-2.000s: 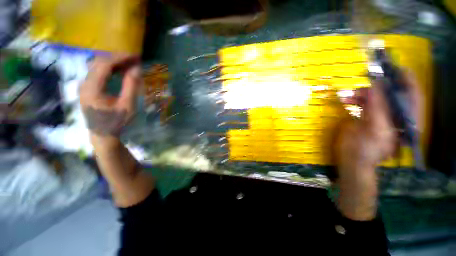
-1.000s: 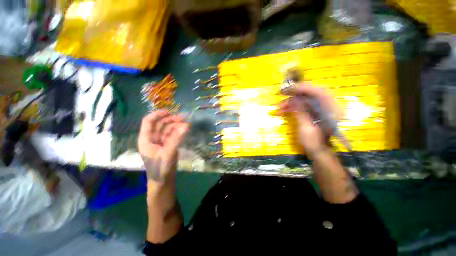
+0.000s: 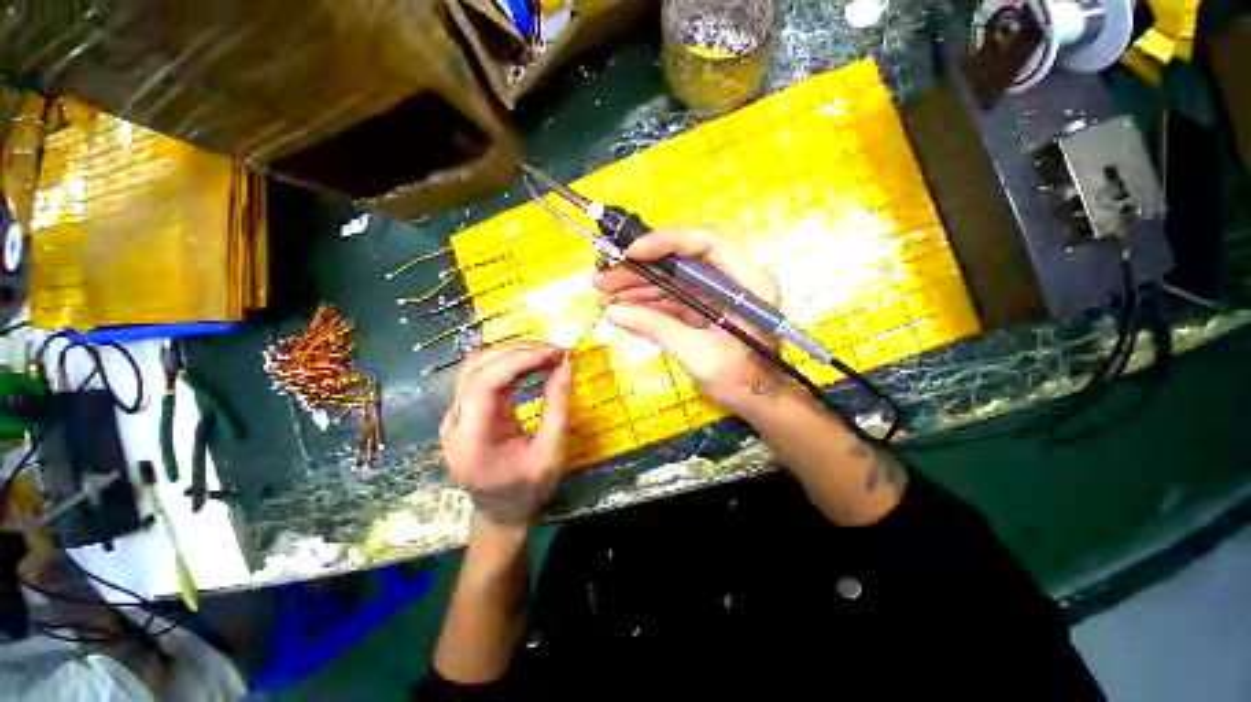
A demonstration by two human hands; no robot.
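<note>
A yellow-orange flexible circuit panel (image 3: 823, 178) lies tilted on the green bench, with several lead wires (image 3: 446, 305) sticking out of its left edge. My right hand (image 3: 700, 309) holds a soldering iron (image 3: 713, 285) with its feed tube; the tip points up and left above the panel. My left hand (image 3: 510, 418) is over the panel's lower left part, thumb and forefinger pinched on a thin lead wire (image 3: 583, 336) that reaches toward my right fingertips. A pile of loose leads (image 3: 318, 362) lies left of the panel.
A brown cardboard box (image 3: 398, 144) stands above the panel, beside a round tin (image 3: 718, 55). Stacked panels (image 3: 144, 220) lie upper left. Pliers (image 3: 199, 425) and a yellow-green tool (image 3: 172, 542) lie on the left. A dark box with a metal plate (image 3: 1109, 172) and a wire reel (image 3: 1077, 30) are right.
My hands have come together over the panel's left part, the right with the iron from the right, the left from beside the loose leads. The view has turned, so the panel appears tilted.
</note>
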